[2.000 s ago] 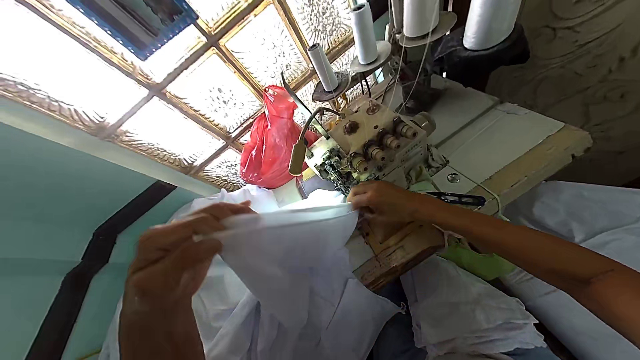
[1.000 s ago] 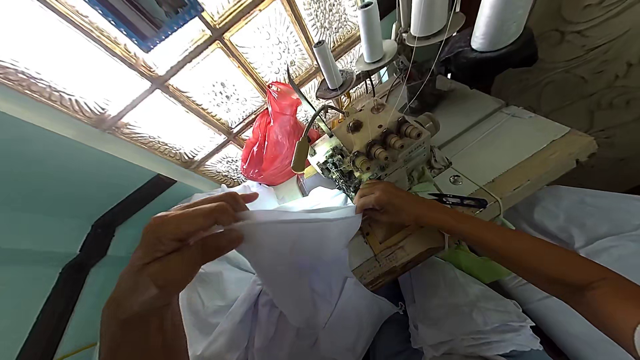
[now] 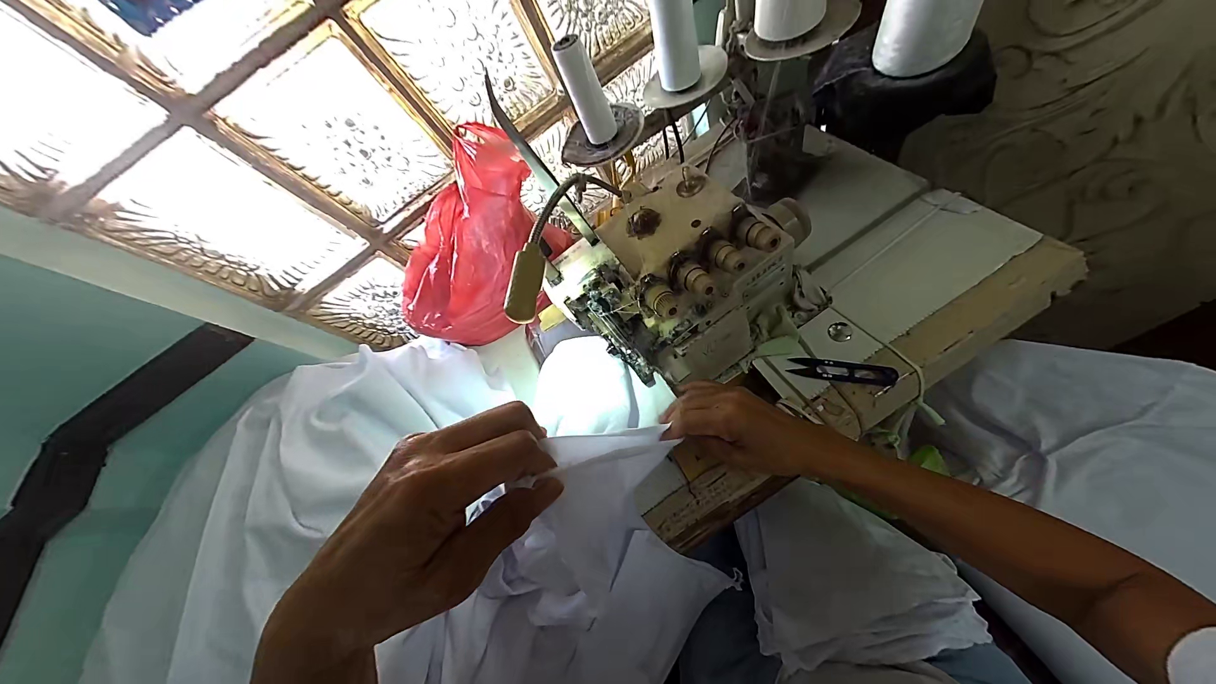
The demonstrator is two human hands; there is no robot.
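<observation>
White fabric [image 3: 608, 461] is stretched between both hands in front of an overlock sewing machine [image 3: 708, 275]. My left hand [image 3: 437, 513] pinches its edge between thumb and fingers, left of the machine's table corner. With its fingers, my right hand [image 3: 731, 427] grips the other end of that edge, close below the machine's lit sewing area. The cloth's lower part hangs toward the lap. The needle and presser foot cannot be made out. Thread snips [image 3: 844, 371] lie on the table to the right of the machine head.
A red plastic bag [image 3: 470, 247] stands behind the machine by the glass-block window. White thread cones [image 3: 675, 47] are on stands at the back. More white cloth [image 3: 256, 503] is heaped on the left, and a stack of white pieces [image 3: 855, 579] lies below the table edge [image 3: 1007, 294].
My left hand has moved right, closer to my right hand, and the stretch of cloth between them is shorter. My right hand has stayed near the machine, holding the cloth.
</observation>
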